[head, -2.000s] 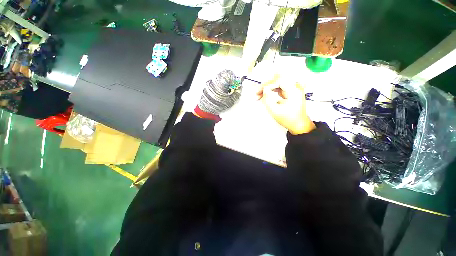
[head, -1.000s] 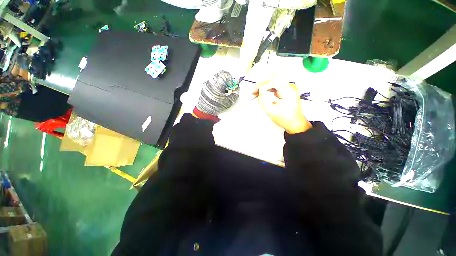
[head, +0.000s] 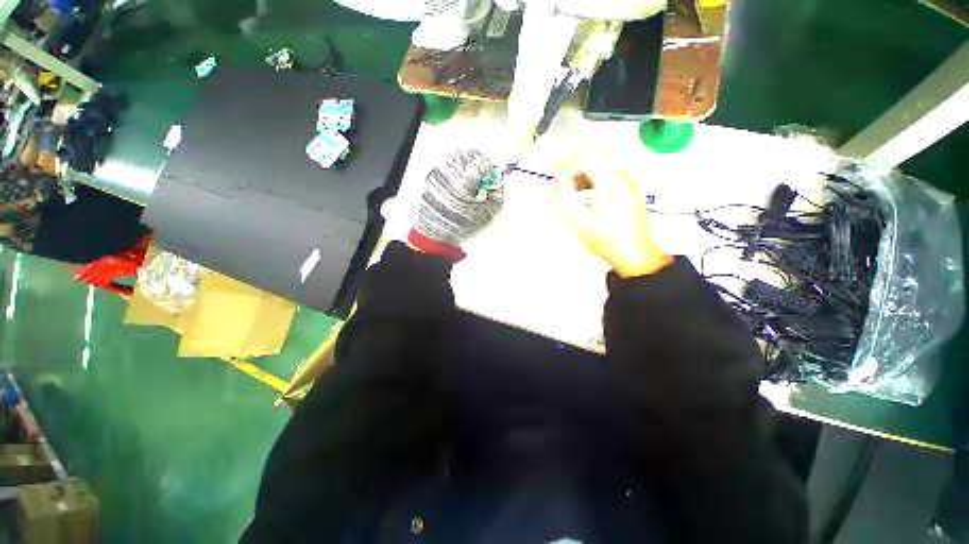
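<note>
My left hand (head: 459, 200), in a grey striped glove with a red cuff, holds a small green circuit board (head: 490, 185) at its fingertips. My bare right hand (head: 604, 210) is to the right of it, its fingers closed on a thin black cable lead (head: 533, 171) that runs left to the board. Whether the lead is joined to the board is too small to tell. A slim dark tip (head: 555, 104) under the pale post is just above the work. A tangled pile of black cable leads (head: 829, 276) lies at the right.
Spare boards (head: 332, 132) lie on a large black slab (head: 271, 181) at the left. A clear plastic bag (head: 916, 287) is around the cable pile. A brown-edged station base (head: 691, 80) with a green foot (head: 667, 135) stands behind. An open cardboard box (head: 236, 313) is at lower left.
My right hand has shifted slightly right, and more of the black lead shows between my hands. My left hand still holds the board. The view has shifted slightly.
</note>
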